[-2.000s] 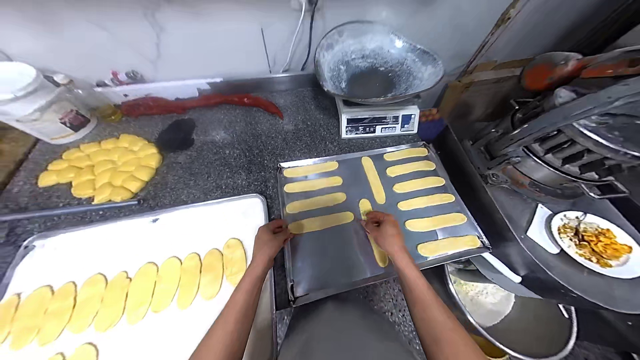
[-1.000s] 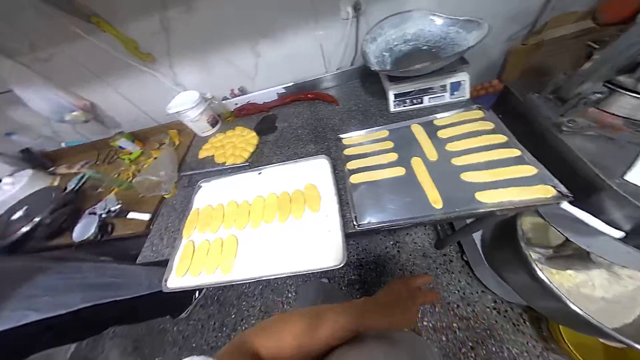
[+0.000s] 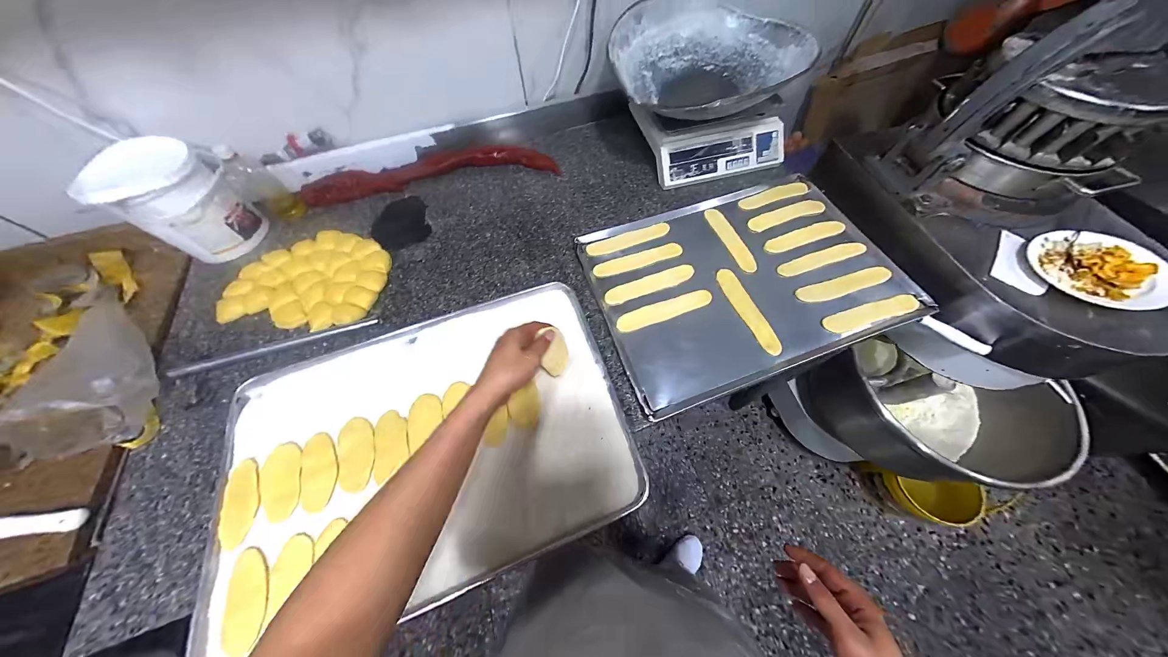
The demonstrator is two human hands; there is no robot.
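My left hand (image 3: 516, 362) pinches an oval dough piece (image 3: 554, 352) by its left edge, over the right part of a white-surfaced tray (image 3: 570, 465). Rows of flat oval dough pieces (image 3: 355, 453) lie on that tray, partly hidden by my left forearm. My right hand (image 3: 832, 602) hangs at the lower right, fingers apart, holding nothing, near the mixing bowl. A dark metal baking tray (image 3: 671, 365) to the right bears several long dough strips (image 3: 748, 311), most slanting in two side columns and two lying crosswise between them.
Small dough balls (image 3: 306, 279) sit clustered on the counter beside a metal rod (image 3: 272, 349). Behind are a white bucket (image 3: 173, 201), a red cloth (image 3: 429, 168) and a scale (image 3: 716, 151) with a floury pan. To the right are a metal mixing bowl (image 3: 1022, 456) and a plate of food (image 3: 1100, 265).
Both hands were at the dark baking tray two seconds ago. Now my left hand is over the white-surfaced tray, holding a dough piece, and my right hand is away from the trays.
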